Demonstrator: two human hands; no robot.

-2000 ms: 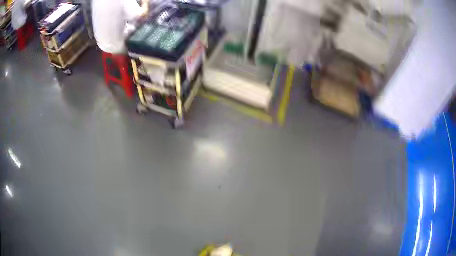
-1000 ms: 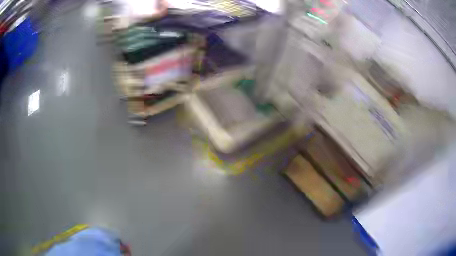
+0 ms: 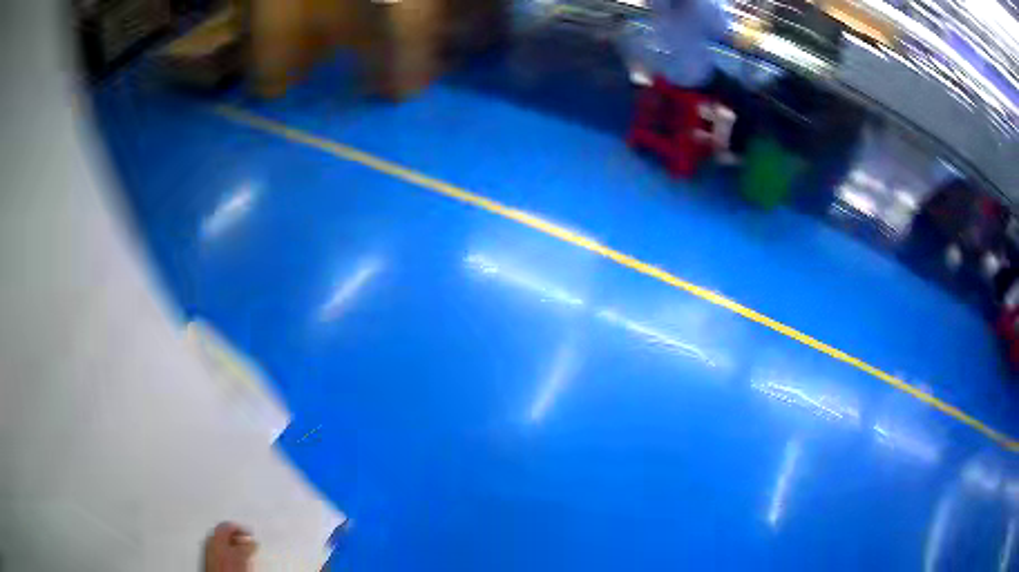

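A small, blurred part of a hand, by its place my left hand (image 3: 230, 547), shows at the bottom edge on the left, in front of a large pale surface (image 3: 101, 369). Only a fingertip-like part is visible. The rest is cut off, so whether it holds anything cannot be told. The pale surface fills the left side and has an uneven right edge; what it is cannot be told. My right hand is not in view. No work part can be made out.
A glossy blue floor (image 3: 447, 413) carries a diagonal yellow line (image 3: 626, 259). Brown carton-like shapes (image 3: 291, 45) stand at the top left. A person (image 3: 684, 39) is by a red stool (image 3: 673, 125) at the top, with a green object (image 3: 769, 173) nearby.
The view has swung from the grey floor, trolley and machines to the blue floor with the yellow line. The pale surface and the hand part have come into view at the left.
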